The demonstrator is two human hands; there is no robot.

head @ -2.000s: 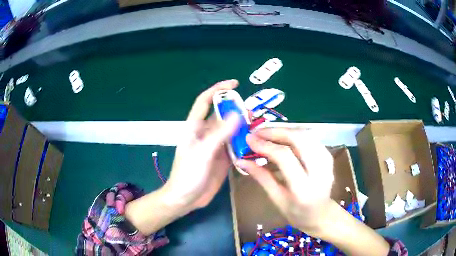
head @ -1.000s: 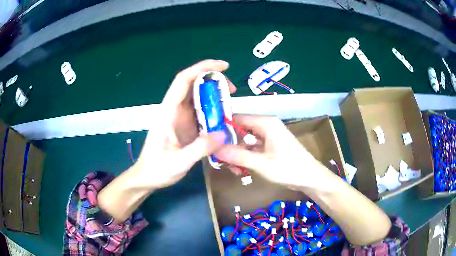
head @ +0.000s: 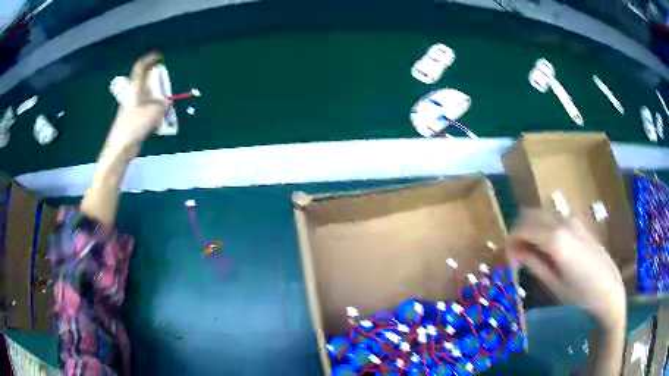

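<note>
My left hand (head: 147, 95) is over the green belt at the left, its fingers on a white plastic housing (head: 167, 117) with a red lead and white plug sticking out to the right. The hand hides part of the housing, so its inside does not show. My right hand (head: 561, 253) is blurred, between the open battery carton and the small-parts box, with fingers bent; I see nothing in it, but its grip is unclear. The open battery carton (head: 396, 228) holds blue battery packs (head: 411, 312) with red leads and white plugs.
A white housing with blue and wires (head: 440, 110) lies on the belt, with flat white covers (head: 433, 62) nearby. A small-parts box (head: 576, 158) and a battery carton (head: 653, 228) stand right. A loose lead (head: 192, 217) lies on the bench. A pale rail (head: 257, 170) crosses behind.
My left hand has moved left from the centre to the belt with the housing. My right hand has let go of the housing and moved right. The view has shifted slightly.
</note>
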